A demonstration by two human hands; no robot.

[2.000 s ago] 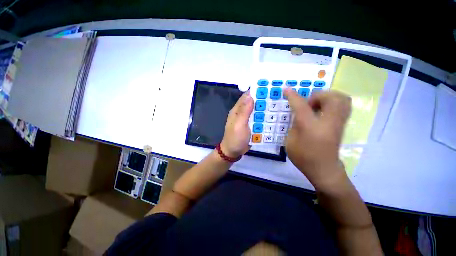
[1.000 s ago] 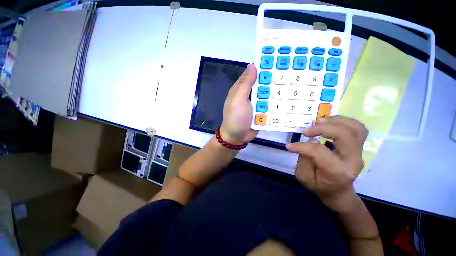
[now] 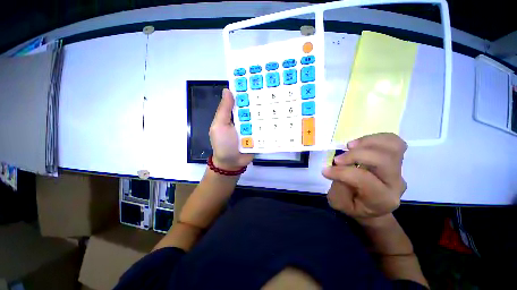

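Observation:
A white calculator housing [image 3: 278, 50] is held up above the bench, keys towards me, right side tilted up. Its right-hand window is an open frame. My left hand [image 3: 227, 136] grips its lower left edge. My right hand [image 3: 371, 175] is at the bottom rim, with a small black piece [image 3: 339, 153] seemingly pinched between thumb and fingers, partly hidden. The black fixture [image 3: 190, 122] lies behind and below the housing, its dark recess at left; the housing covers much of it. A pale yellow sheet [image 3: 377, 85] lies on the bench, seen through the open window.
The white bench [image 3: 102, 102] runs across the view. A grey board stack [image 3: 28, 102] stands at its left end. Open cartons [image 3: 71, 204] are below at left, one with several units [image 3: 136, 214] inside. Another white frame [image 3: 492, 93] lies at the far right.
My right hand has gone from the keys to the bottom rim. The housing has been raised, tilted with its right side up, and moved left relative to the fixture. The camera view has shifted.

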